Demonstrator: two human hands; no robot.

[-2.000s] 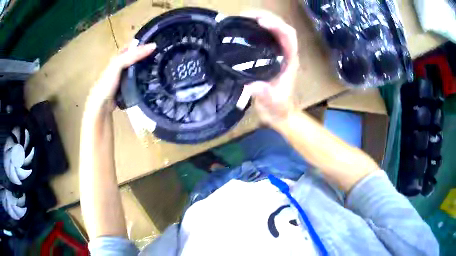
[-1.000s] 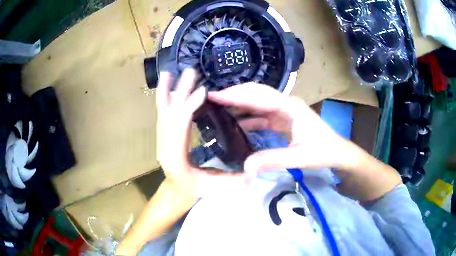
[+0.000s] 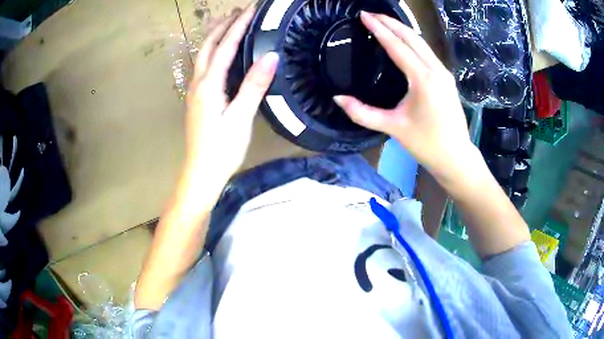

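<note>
The black portable fan [image 3: 308, 126] stands face up on the cardboard sheet [image 3: 126, 126], its top cut off by the picture's upper edge. A glossy black centre cap [image 3: 354, 63] lies over the fan's hub, and no lit digits show. My right hand [image 3: 417, 99] has its fingertips and thumb on the cap's right side. My left hand [image 3: 228, 86] grips the fan's left rim, with the thumb on the housing beside the white curved segments. Part of the fan's right side is hidden behind my right hand.
Bagged black caps [image 3: 487, 53] lie at the upper right. Black parts [image 3: 506, 142] are stacked below them. White-bladed fans [image 3: 9, 189] stand at the far left, cut off. An open carton [image 3: 109, 265] with clear plastic film [image 3: 109, 314] is at the lower left, near a red frame [image 3: 46, 318].
The cap, held apart in front of the fan a second ago, is now over the hub, covering the digits. My left hand has moved up onto the fan's rim.
</note>
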